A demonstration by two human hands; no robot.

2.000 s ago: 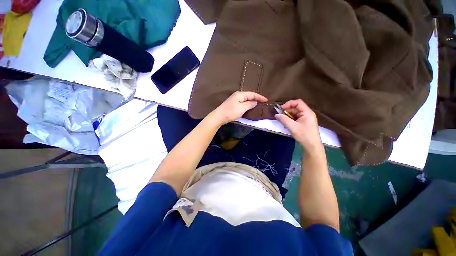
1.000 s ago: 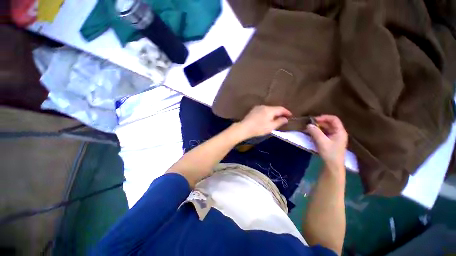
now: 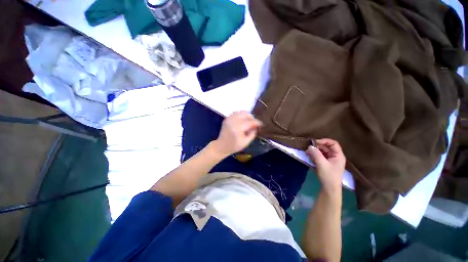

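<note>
The brown coat (image 3: pixel 328 92) lies on the white table, its stitched edge along the table's near side. A pocket flap (image 3: pixel 289 107) outlined in pale stitches shows near that edge. My left hand (image 3: pixel 238 131) is at the coat's lower left corner, slightly blurred, its fingertips closed together; whether they pinch a thread or the edge is unclear. My right hand (image 3: pixel 328 158) is at the edge further right and holds a small dark metallic tool (image 3: pixel 312 144), mostly hidden in the fingers.
A black phone (image 3: pixel 222 73), a dark flask (image 3: pixel 179 33), green cloth (image 3: pixel 218 20) and a crumpled off-white heap (image 3: pixel 160 52) lie on the table. Translucent plastic (image 3: pixel 77 71) and white cloth (image 3: pixel 143 148) are at the left. Pale threads lie on the dark lap cloth (image 3: pixel 287 176).
My left hand has moved left, away from my right hand, and the gap between them has widened. The view has shifted and turned. The coat's stitched edge shows more between the hands.
</note>
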